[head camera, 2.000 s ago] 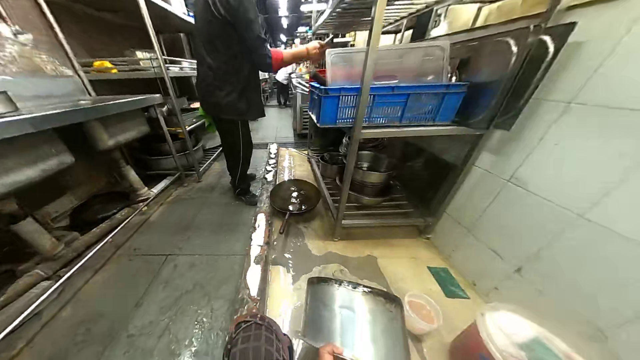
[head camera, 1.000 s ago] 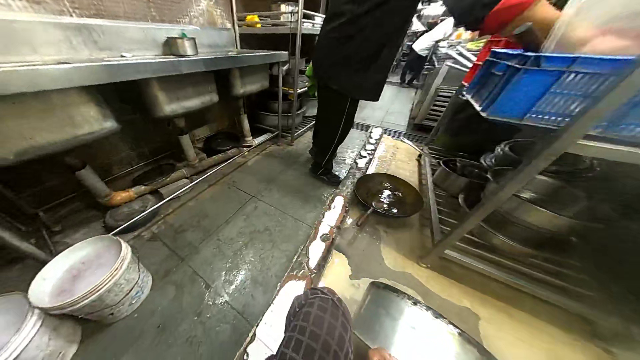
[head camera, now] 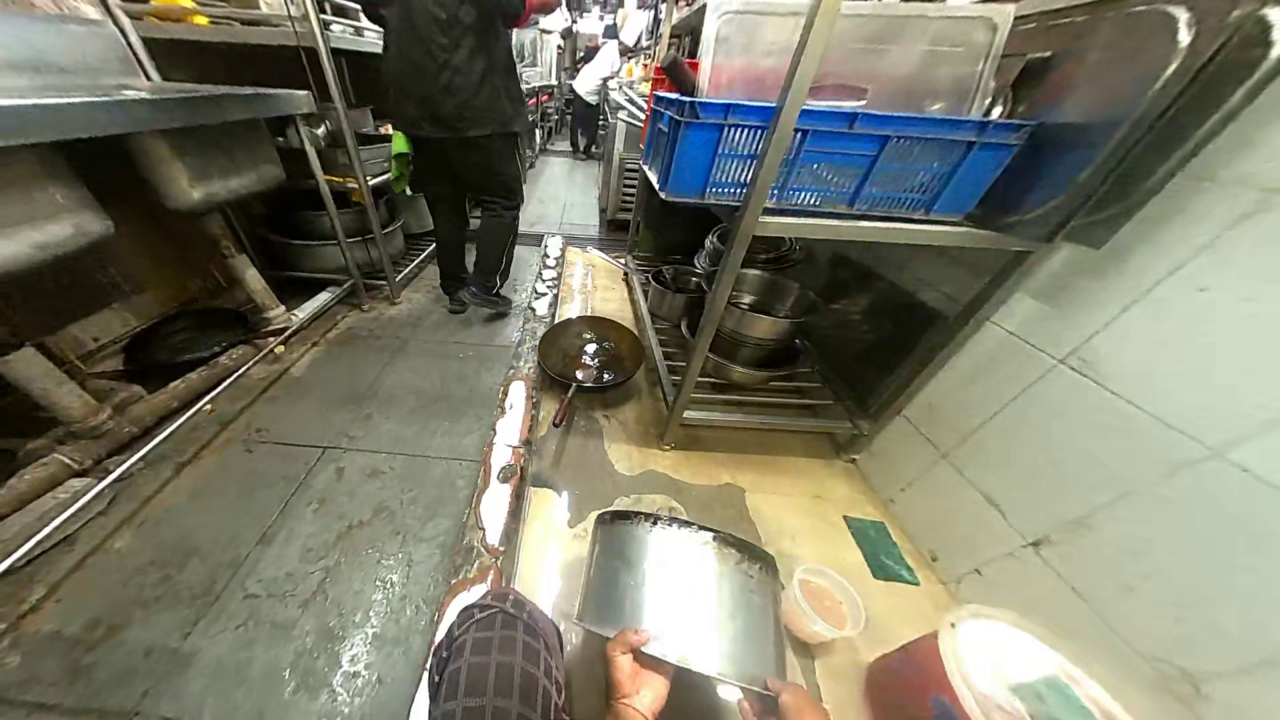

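A large shiny metal pot [head camera: 690, 590] lies tilted on its side at the bottom centre, its dark-edged base away from me. My left hand [head camera: 636, 675] grips its near rim, thumb on the outer wall. My right hand [head camera: 785, 702] holds the same rim further right, partly cut off by the frame's edge. A plaid-covered knee [head camera: 500, 660] is left of my left hand. Just right of the pot is a small clear plastic tub [head camera: 823, 604] with pinkish contents. A dark wok [head camera: 591, 353] with liquid in it rests on the wet floor beyond the pot.
A metal rack [head camera: 740, 230] at the right carries a blue crate [head camera: 830, 160] and stacked steel pots [head camera: 755, 320]. A red and white bucket [head camera: 1000, 670] is at the lower right. A person in black [head camera: 455, 130] stands ahead; another is farther off. Sinks [head camera: 205, 160] line the left.
Both hands now show on the pot's rim; earlier only part of one hand showed. The person in black no longer reaches into the blue crate. The view has swung left and back right.
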